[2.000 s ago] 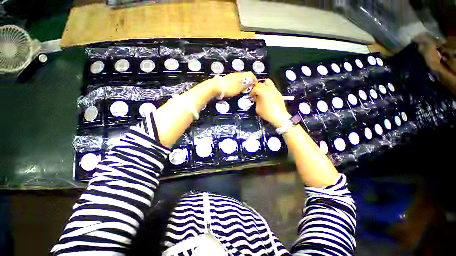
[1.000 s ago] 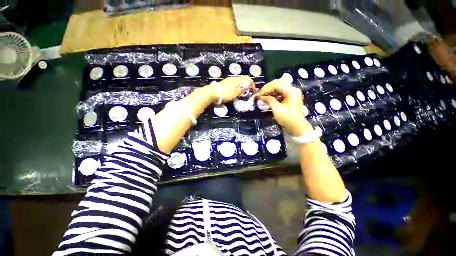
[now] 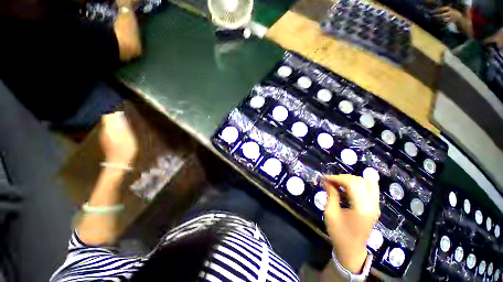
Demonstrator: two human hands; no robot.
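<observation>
The black parts tray point(image 3: 317, 151) lies turned at an angle on the bench, with rows of pale round-faced units point(image 3: 324, 140) and shiny clear film strips between them. My right hand point(image 3: 353, 209) is over the tray's near rows, thumb and fingertips close together and bent down among the discs. Whether it pinches anything is too blurred to tell. My left hand point(image 3: 118, 140) is off the bench at the left, blurred, above an open carton on the floor side. Its fingers are bunched; I cannot tell whether they hold something.
A second black tray point(image 3: 469, 242) lies at the right edge. A tan board point(image 3: 353, 55) carries a blister tray point(image 3: 369, 30) of dark parts. A small fan point(image 3: 230, 11) stands at the top. Clear bags point(image 3: 157, 176) lie in the carton point(image 3: 83, 165). Other persons' arms point(image 3: 128, 33) show at the top left and right.
The view has swung left. My left hand has left the tray and moved over the carton. My right hand is now over the tray's near rows instead of beside my left hand.
</observation>
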